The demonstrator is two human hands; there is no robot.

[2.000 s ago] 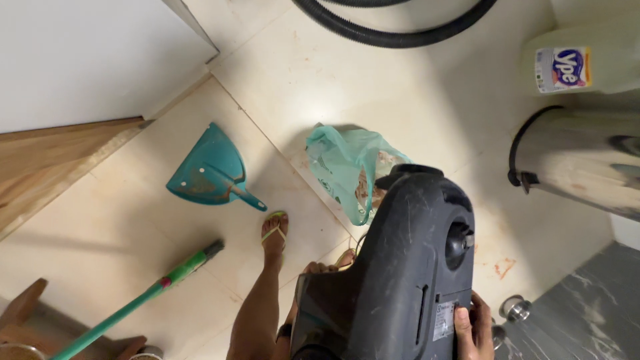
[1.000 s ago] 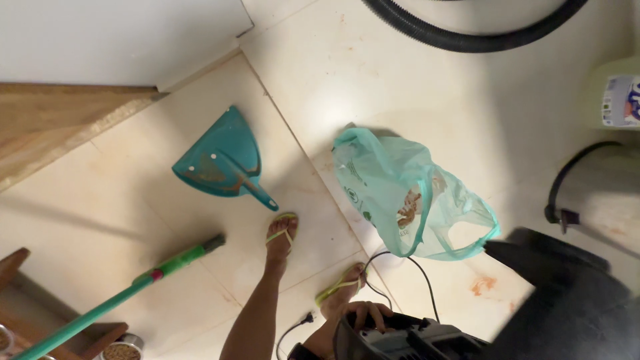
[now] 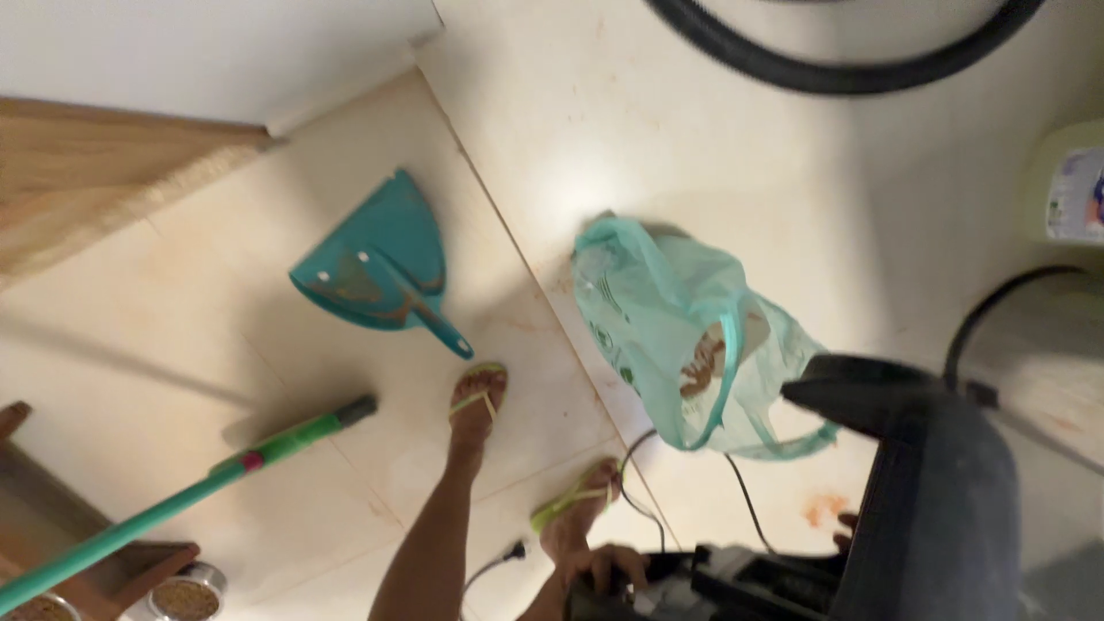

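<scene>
At the bottom edge, my left hand (image 3: 614,565) grips the edge of a black appliance, apparently a vacuum cleaner (image 3: 940,500). Its long rounded part stands up at the right, beside a lower section with an uneven, open-looking interior. Fingertips of my right hand (image 3: 847,530) show at the inner side of the rounded part; the rest of that hand is hidden. Just beyond the appliance, a translucent green plastic bag (image 3: 664,319) lies on the floor with brown debris inside, its handles loose and partly behind the black part.
A teal dustpan (image 3: 379,259) and a green-handled broom (image 3: 172,509) lie at the left. A power cord with its plug (image 3: 516,550) is near my feet. A black corrugated hose (image 3: 828,78), a bottle (image 3: 1074,190) and metal food bowls (image 3: 185,593) are around.
The black appliance has moved down and right from in front of me and turned, showing its uneven section. More of the bag is uncovered. My right hand has become mostly hidden.
</scene>
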